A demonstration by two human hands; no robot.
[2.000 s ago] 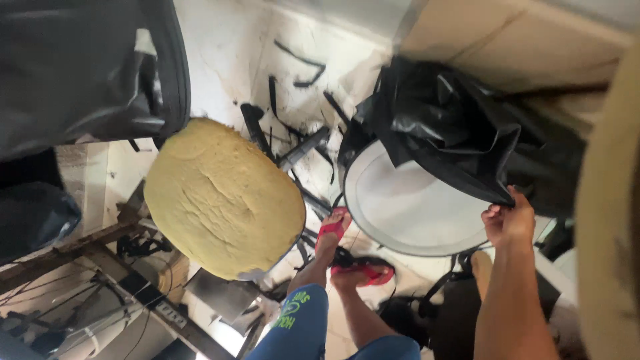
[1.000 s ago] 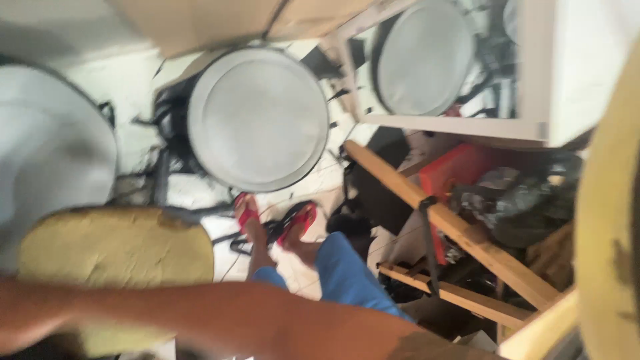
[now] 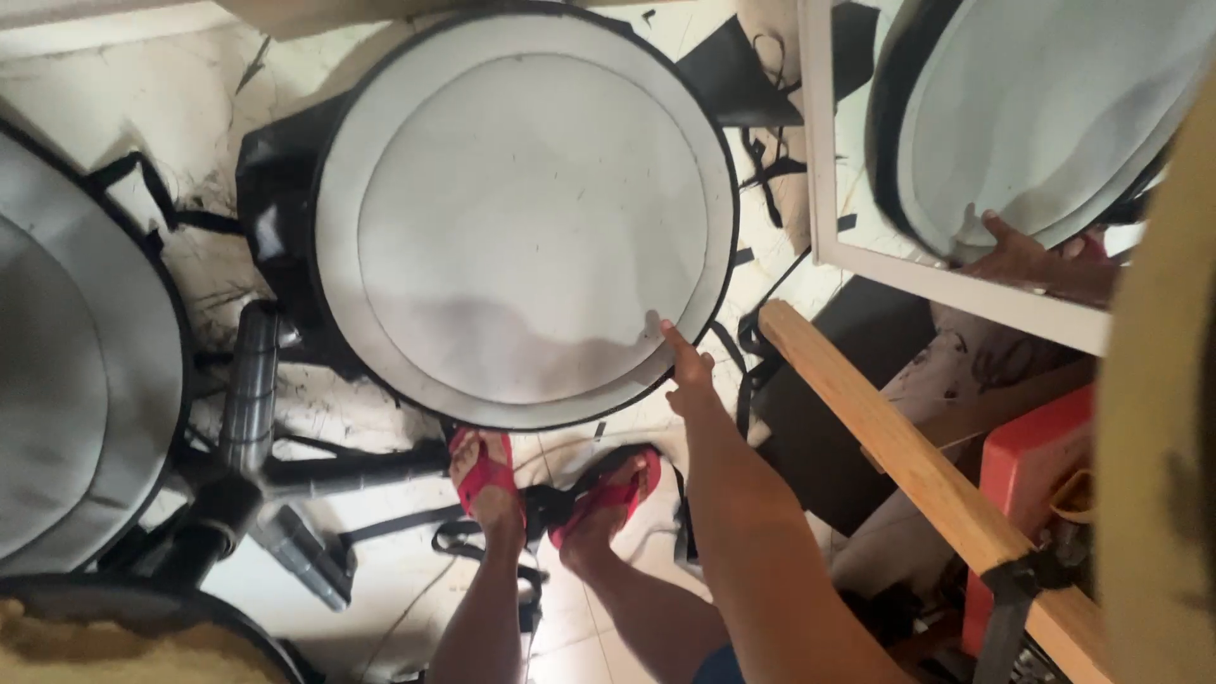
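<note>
A round light-grey panel with a black rim [image 3: 532,218] fills the upper middle of the head view, with black sheet material [image 3: 280,199] showing beneath its left side. My right hand [image 3: 691,366] grips its lower right edge, thumb on the pale face; the other fingers are partly hidden. Out of view is my left hand. Another round grey panel [image 3: 47,380] is cut off by the left edge. At the bottom left lies a yellowish foam-like piece [image 3: 123,641] on a black-edged round form.
A framed mirror [image 3: 959,285] stands upper right, above a wooden bar [image 3: 893,437] and a red plastic object [image 3: 1026,475]. Black tubular legs [image 3: 252,399] stand at left. Black strips and scraps [image 3: 741,76] litter the tiled floor around my feet in red sandals [image 3: 489,475].
One second ago an arm stretched leftward across the bottom of the view; now my right hand is on the round panel's rim. The panel now appears closer. The view has shifted.
</note>
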